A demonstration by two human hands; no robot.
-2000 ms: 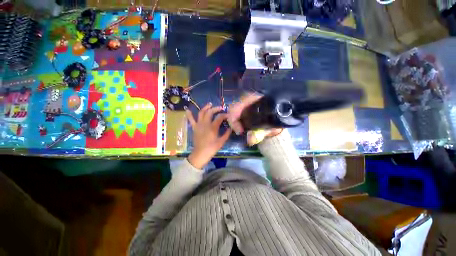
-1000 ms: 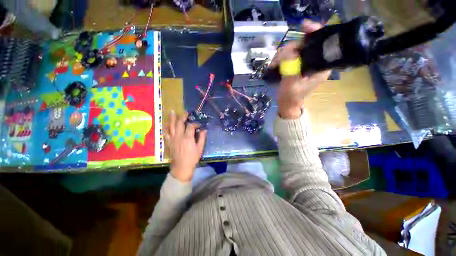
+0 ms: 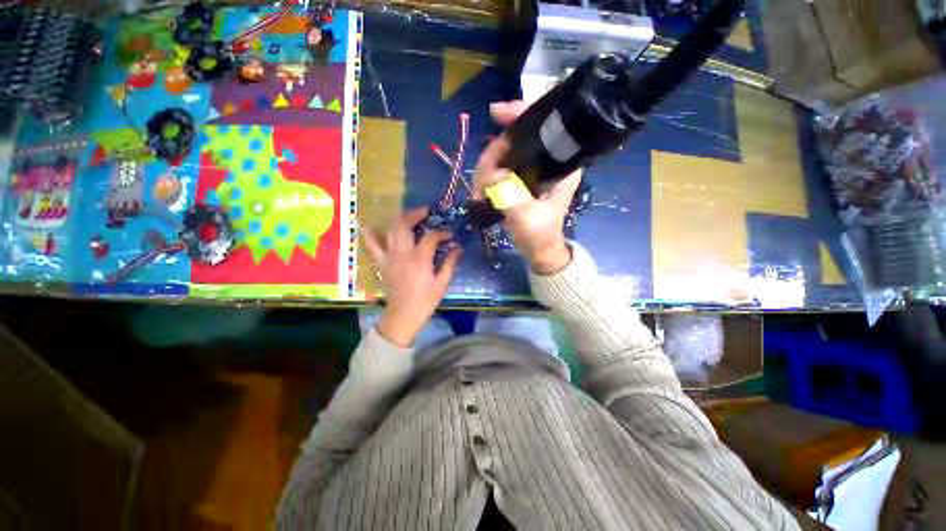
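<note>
My right hand (image 3: 531, 207) is closed around the black electric screwdriver (image 3: 565, 130), its yellow ring by my fingers. The screwdriver tilts, with its nose down at a motor stator (image 3: 444, 220) on the bench. My left hand (image 3: 413, 264) is around the near side of that stator, its fingertips on it. Red and white lead wires (image 3: 457, 156) run up from the stator. Other dark stators show partly behind my right hand and the screwdriver. The bit tip is too small to make out.
The pale screw feeder (image 3: 586, 42) stands at the back, partly behind the screwdriver. Loose stators (image 3: 207, 234) lie on the colourful mat (image 3: 275, 197) at left, with dark ribbed rows at far left. A clear plastic bag of parts (image 3: 880, 176) lies at right.
My right hand has brought the screwdriver from the feeder down and left to the stator at my left hand. My left hand stays around that stator. The camera view has shifted slightly.
</note>
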